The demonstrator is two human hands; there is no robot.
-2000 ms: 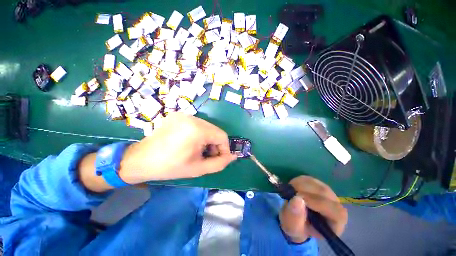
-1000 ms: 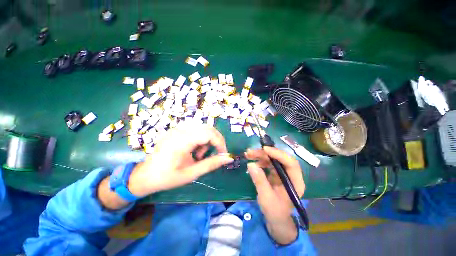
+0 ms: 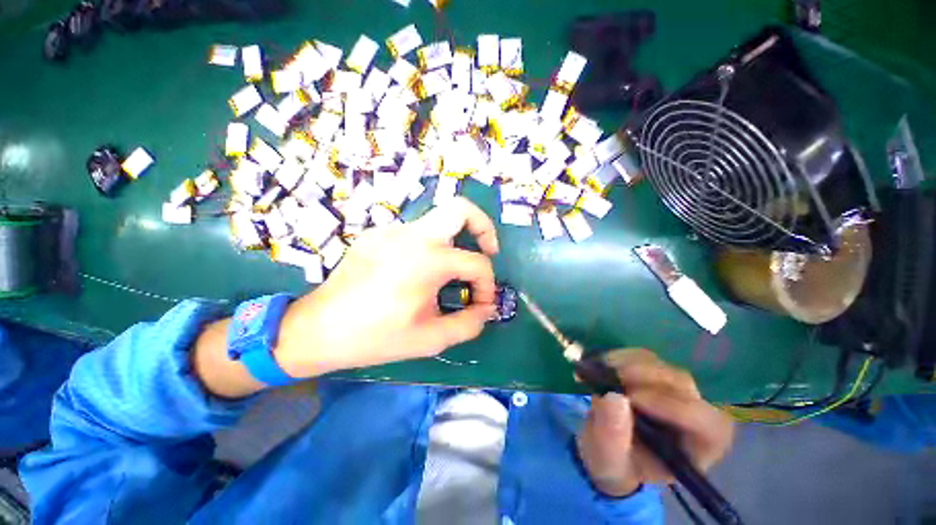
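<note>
My left hand (image 3: 411,292) pinches a small dark device unit (image 3: 505,303) between thumb and fingers, just above the mat. A little yellow-orange shows inside the curl of its fingers. My right hand (image 3: 652,415) is closed around the black handle of a soldering iron (image 3: 570,350). The iron's thin tip points up and left and ends close to the unit's right side; whether it touches cannot be told. A big loose pile of white battery cells (image 3: 344,154) with yellow-orange bands lies beyond my left hand.
A black fan (image 3: 708,179) with a round wire grille stands at right, beside a tan round tub (image 3: 821,277). A flat blade with white handle (image 3: 696,305) lies nearer. A solder spool (image 3: 18,254) is at the left edge. A dark unit (image 3: 106,169) lies left of the pile.
One second ago the iron pointed up over the pile; now its tip is lowered towards the unit. My left hand's fingers have shifted around the unit. The head view has moved closer.
</note>
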